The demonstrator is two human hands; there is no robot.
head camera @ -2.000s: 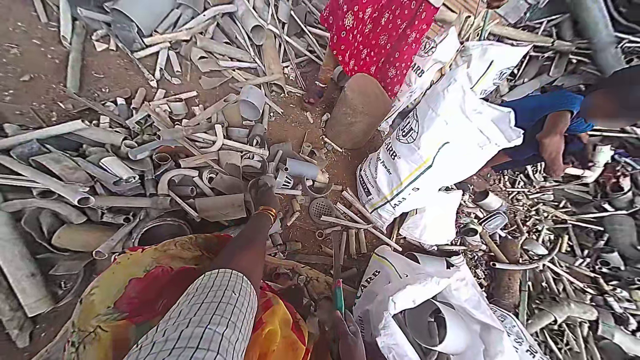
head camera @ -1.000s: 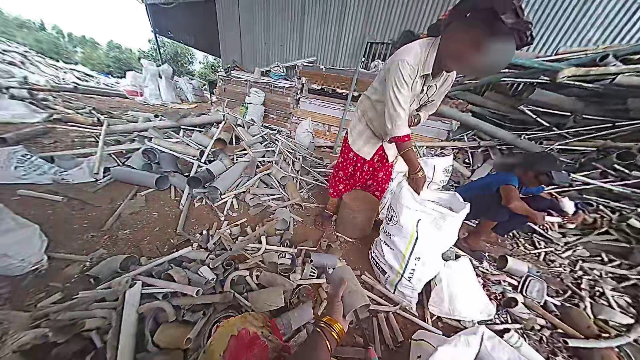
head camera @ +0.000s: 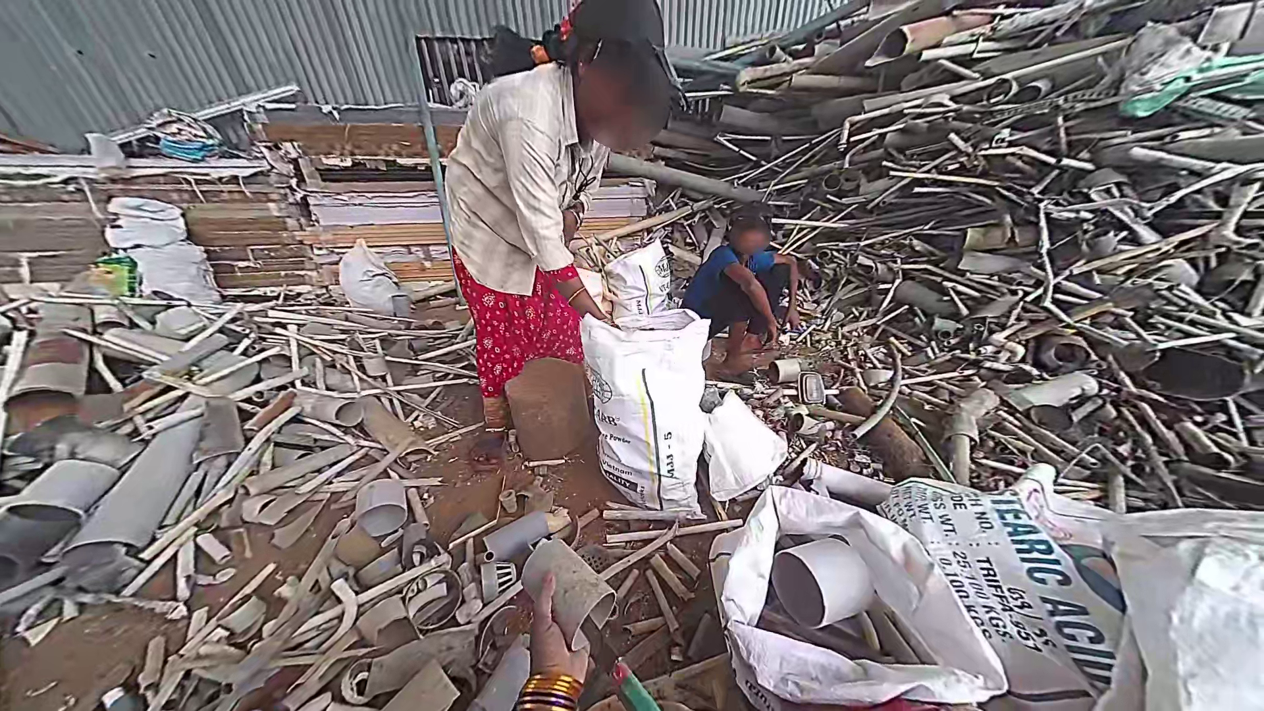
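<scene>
My left hand (head camera: 555,642), with several gold bangles at the wrist, holds a short grey plastic pipe piece (head camera: 568,592) near the bottom centre. Just right of it, a tool with a red and green handle (head camera: 632,687) points up towards the pipe piece; whatever grips its lower end is below the view. My right hand is out of view. Beneath and around the held piece lie pipe offcuts, a slotted white fitting (head camera: 498,581) and another grey pipe piece (head camera: 517,536). To the right, an open white woven sack (head camera: 859,681) contains a wide pipe piece (head camera: 822,583) and other pieces.
A co-worker (head camera: 528,178) bends over an upright white sack (head camera: 647,415) beside a brown block-like object (head camera: 549,410). Another person (head camera: 741,281) squats further back. Scrap pipes (head camera: 987,247) are heaped at right; more pipe pieces (head camera: 148,494) cover the left ground. A corrugated metal wall (head camera: 247,59) stands behind.
The view has tilted up since the oldest frame. My left hand, earlier reaching among the scrap, now holds the pipe piece upright. The co-worker's hand remains at the white sack since one second ago.
</scene>
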